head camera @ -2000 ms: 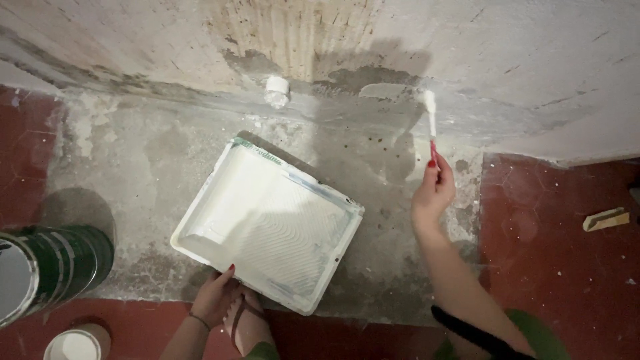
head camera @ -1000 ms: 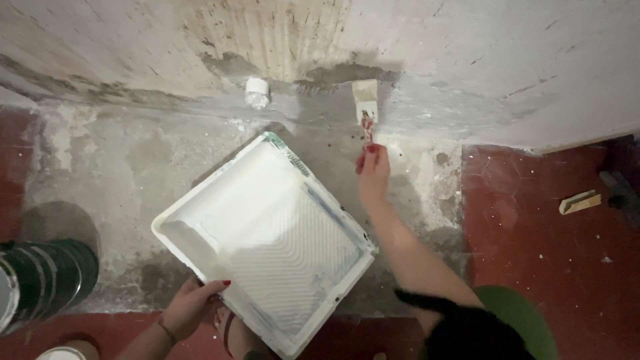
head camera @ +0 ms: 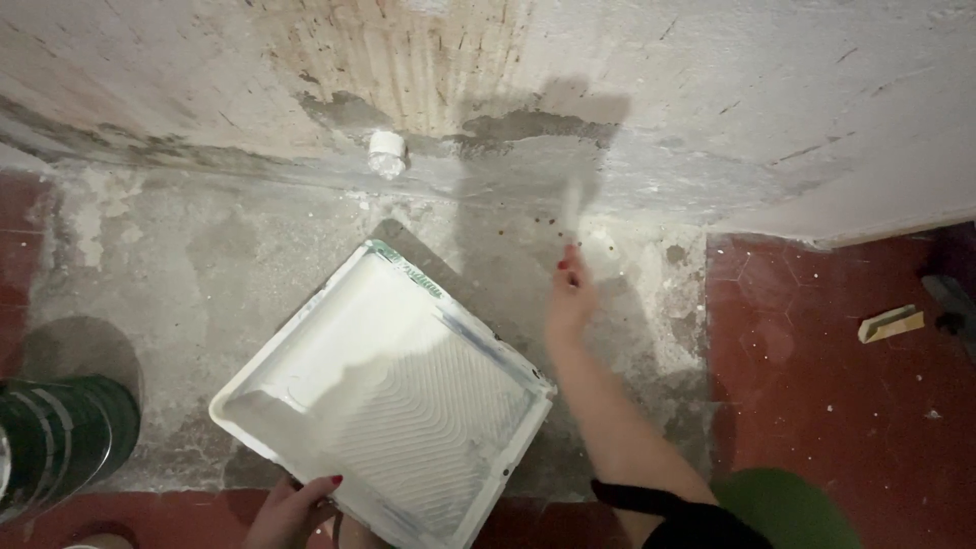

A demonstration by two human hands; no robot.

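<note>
My left hand (head camera: 293,507) grips the near edge of a paint tray (head camera: 427,412) coated in white paint, its ribbed ramp showing. The thumb lies over the rim. My right hand (head camera: 572,290) is closed around the handle of a paintbrush (head camera: 573,194), blurred here, with its head up by the foot of the wall (head camera: 686,175). Whether the bristles touch the wall cannot be told. To the left of the brush, a white capped pipe stub (head camera: 387,155) sticks out low on the wall.
A green paint bucket (head camera: 69,442) stands at the left, with part of another container's rim (head camera: 95,543) below it. Bare concrete (head camera: 191,259) lies under the tray, bordered by red tiles (head camera: 785,366). A small wooden piece (head camera: 890,324) and a dark object (head camera: 949,297) are at the right.
The brush has moved right from the pale patch above my hand one second ago. The tray has turned from its angle two seconds ago, with my left hand still on it.
</note>
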